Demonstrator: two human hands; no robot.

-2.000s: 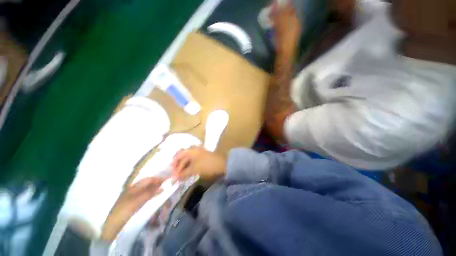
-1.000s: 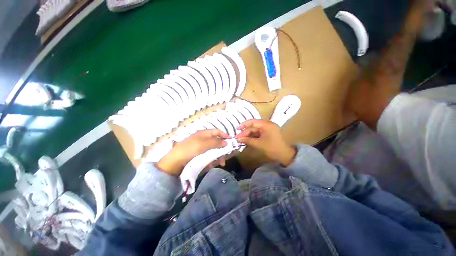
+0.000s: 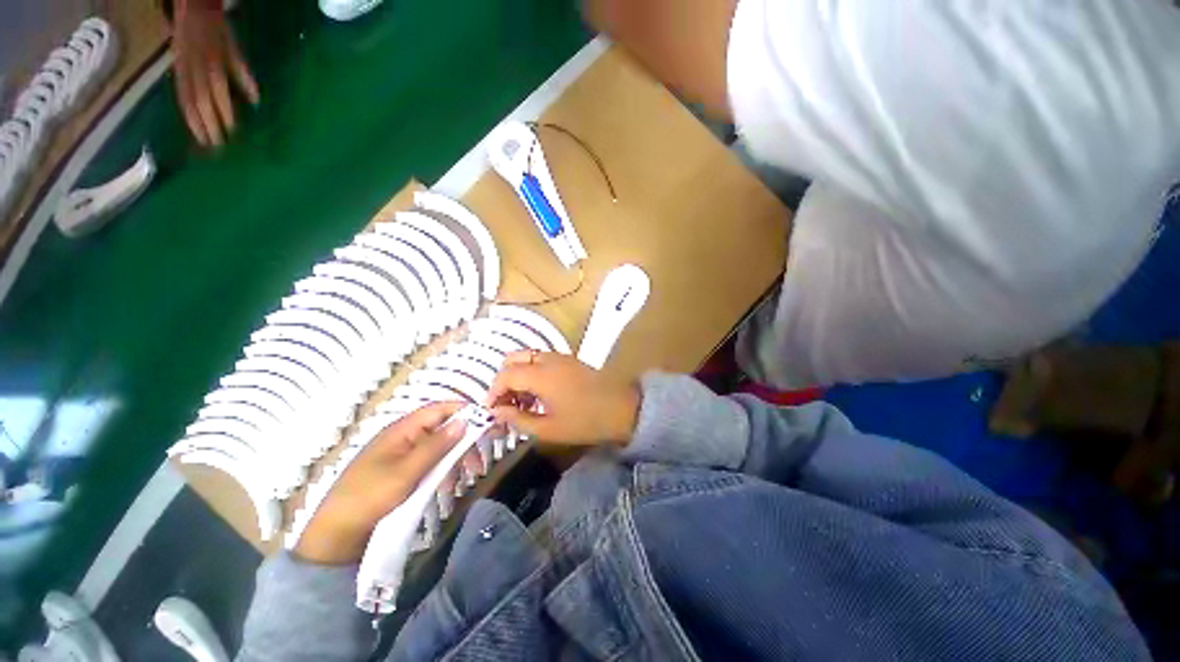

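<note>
A white curved arm shell (image 3: pixel 412 520) is held over the near row of arcs, its lower end towards my lap. My left hand (image 3: pixel 378 481) is closed around its upper part. My right hand (image 3: pixel 559 398) pinches at its upper tip; the small part between the fingertips is too small to tell. White arcs stand nested in two rows, a far row (image 3: pixel 339 323) and a near row (image 3: pixel 447 375) partly hidden by my hands. An open white housing (image 3: pixel 514 145) with a blue battery cell (image 3: pixel 541 204) and thin wires lies on the cardboard. A closed white housing (image 3: pixel 613 310) lies near my right hand.
Brown cardboard (image 3: pixel 699 213) lies under the parts beside the green belt (image 3: pixel 311 168). A coworker in a white shirt (image 3: pixel 958 168) leans in at right. Another person's hand (image 3: pixel 207 80) is over the belt, near a white arc (image 3: pixel 106 197). Loose white shells (image 3: pixel 78 634) lie bottom left.
The view has shifted, so the cardboard and rows sit further left and lower. The coworker's white-shirted body now fills more of the right. A hand has appeared over the belt. My hands still hold the shell.
</note>
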